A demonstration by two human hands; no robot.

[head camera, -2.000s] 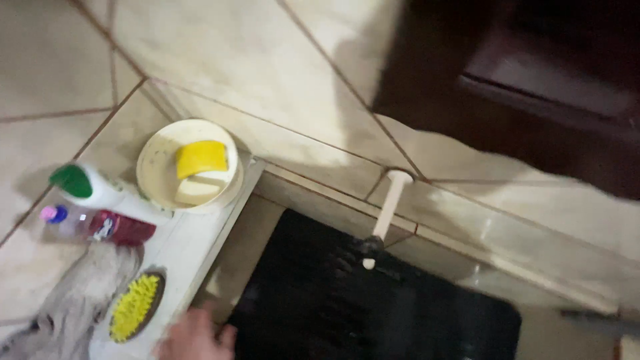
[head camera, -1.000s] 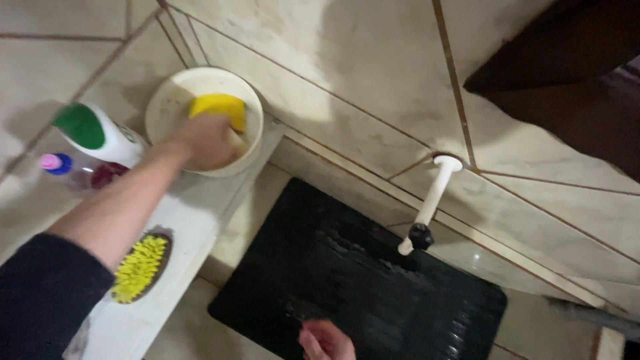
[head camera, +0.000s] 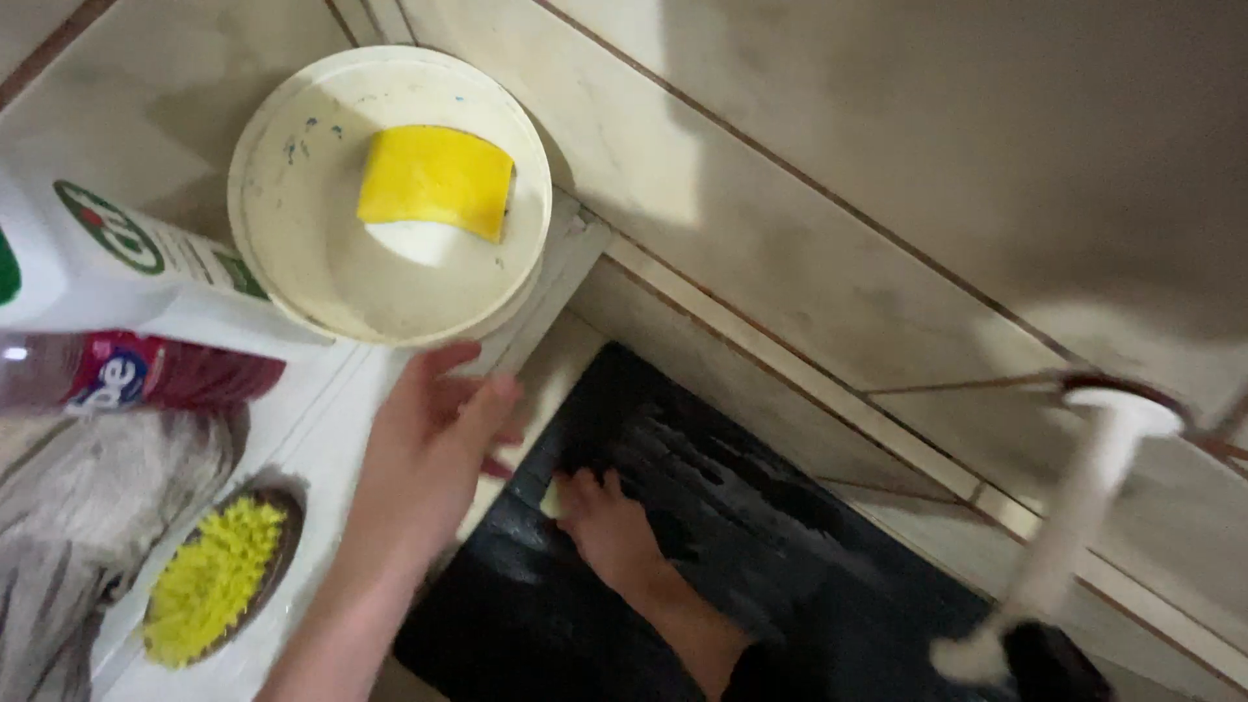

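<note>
My left hand (head camera: pixel 439 429) is empty, fingers apart, just below the rim of a white plastic bucket (head camera: pixel 249 234). Inside the bucket lies a curved yellow sponge (head camera: pixel 439 180), with something white partly under it. Lower down, my right hand (head camera: pixel 604 517) presses a small pale piece, perhaps soap (head camera: pixel 553 499), against the upper left part of a wet black mat (head camera: pixel 741 546). My fingers cover most of that piece. An oval scrub brush (head camera: pixel 219 580) lies bristles up to the left of my left forearm.
A white bottle (head camera: pixel 166 263) and a clear bottle with a red label (head camera: pixel 185 372) lie left of the bucket, above a grey cloth (head camera: pixel 117 497). They are on a white ledge (head camera: pixel 312 429). A white tap (head camera: pixel 1063 517) juts from the tiled wall at right.
My left hand has come out of the bucket, where it was one second ago. My right hand has moved up the mat to its upper left part. The view is now closer.
</note>
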